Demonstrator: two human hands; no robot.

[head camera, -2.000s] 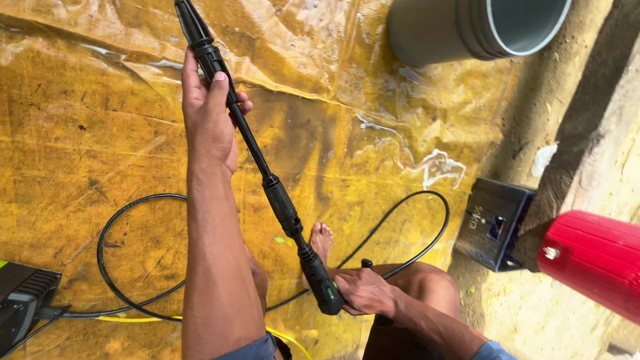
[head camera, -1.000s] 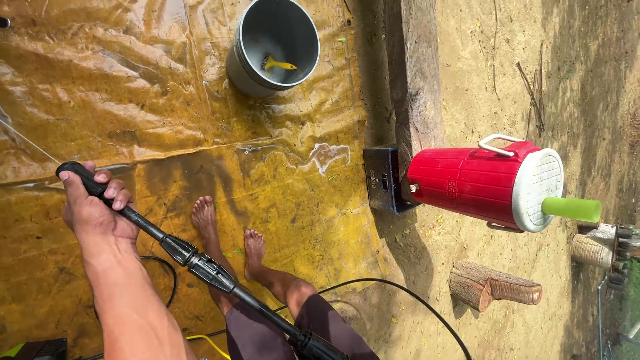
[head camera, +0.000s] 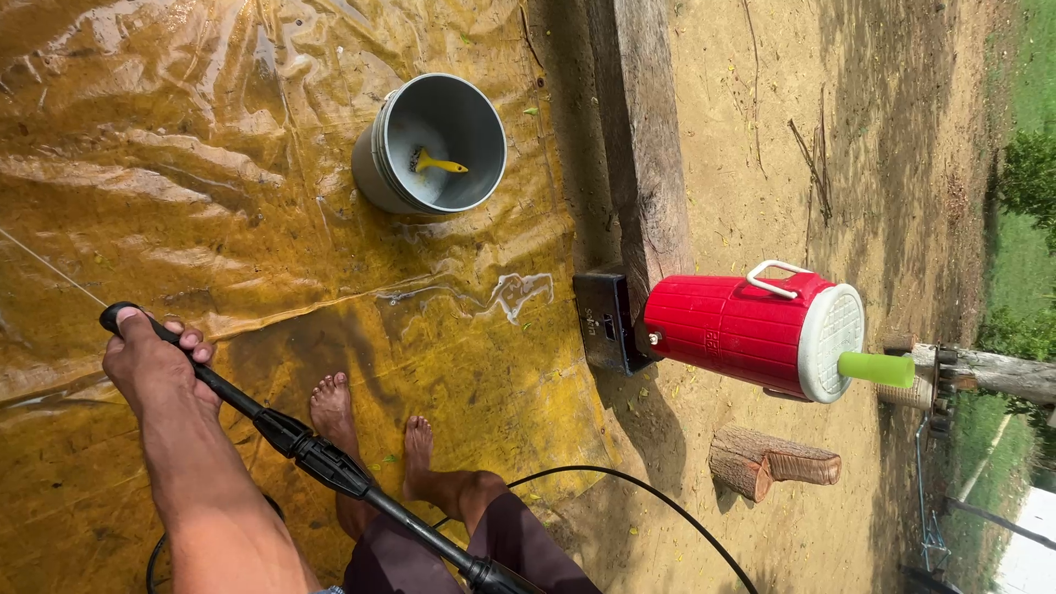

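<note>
My left hand is wrapped around the front end of a black pressure-washer lance, its thumb near the nozzle tip. From that tip a thin pale jet runs to the left edge of the view. The lance slopes down across my legs and leaves at the bottom edge, where its rear part is hidden. My right hand is not in view. Ahead of my bare feet stands a grey plastic bucket with a yellow-handled brush and whitish suds inside.
A wet yellow tarpaulin lies underfoot. To the right are a wooden beam, a black box, a red drink cooler with a green cup on its lid, and a cut log. A black hose curves across the ground.
The jet at the nozzle was not there two seconds ago. My left hand now holds the lance at its tip, and my right hand, seen earlier at the rear end, has left the view. The view has shifted right.
</note>
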